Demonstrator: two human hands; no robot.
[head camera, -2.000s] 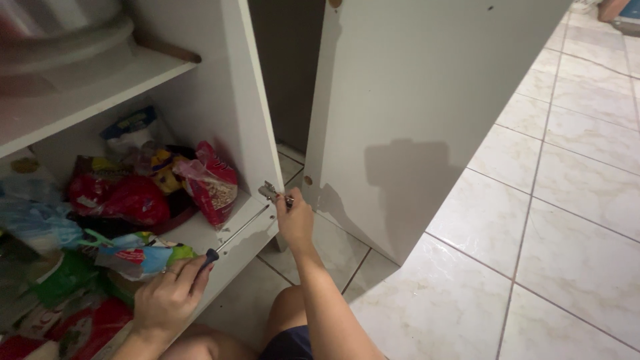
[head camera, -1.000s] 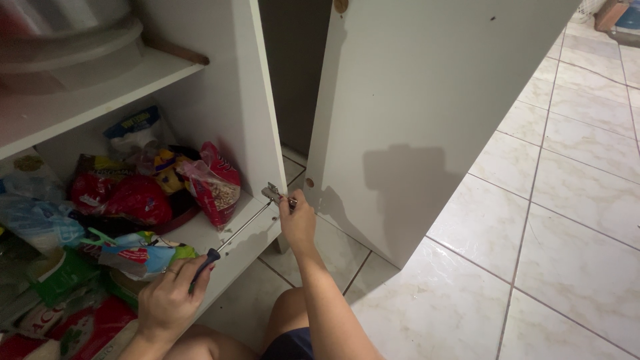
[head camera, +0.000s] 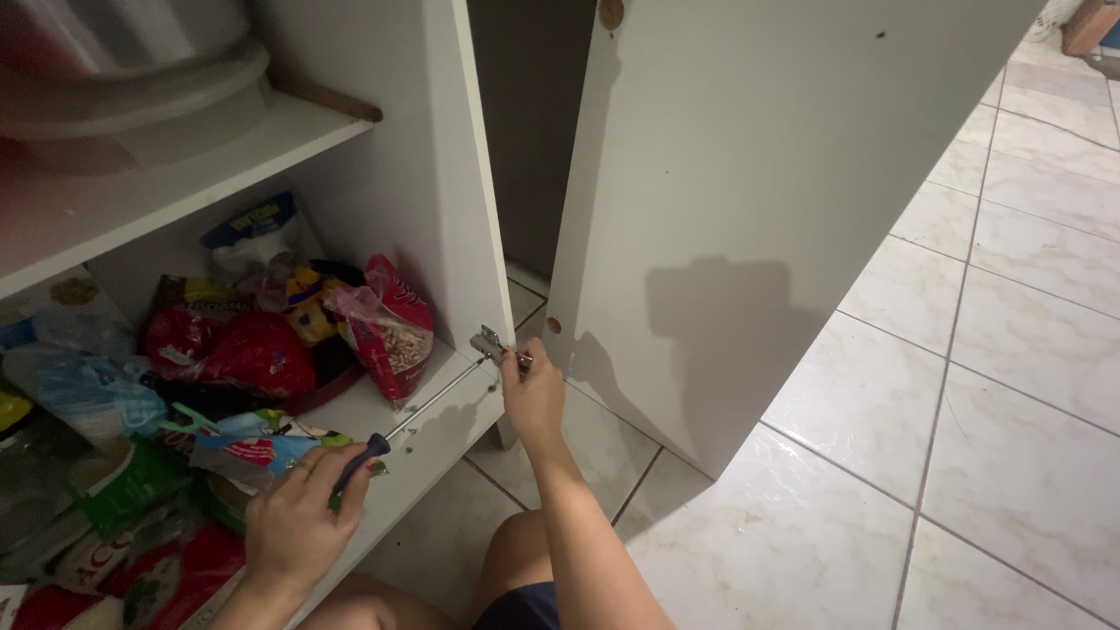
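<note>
My left hand (head camera: 302, 516) grips the dark blue handle of a long-shafted screwdriver (head camera: 429, 404). Its tip meets a metal cabinet hinge (head camera: 492, 344) at the front edge of the cabinet's side panel (head camera: 479, 201). The fingers of my right hand (head camera: 534, 394) pinch that hinge from the other side. Several small screws (head camera: 410, 430) lie on the bottom shelf under the shaft. To the right, the white cabinet door (head camera: 726, 192) stands apart from the side panel, with round hinge holes (head camera: 553, 325) along its near edge.
Food packages fill the lower compartment, among them a red bag of beans (head camera: 398, 337) and a green package (head camera: 131, 486). A large metal pot (head camera: 131, 44) stands on the upper shelf (head camera: 201, 188). Marbled floor tiles (head camera: 875, 437) lie to the right. My knees are below.
</note>
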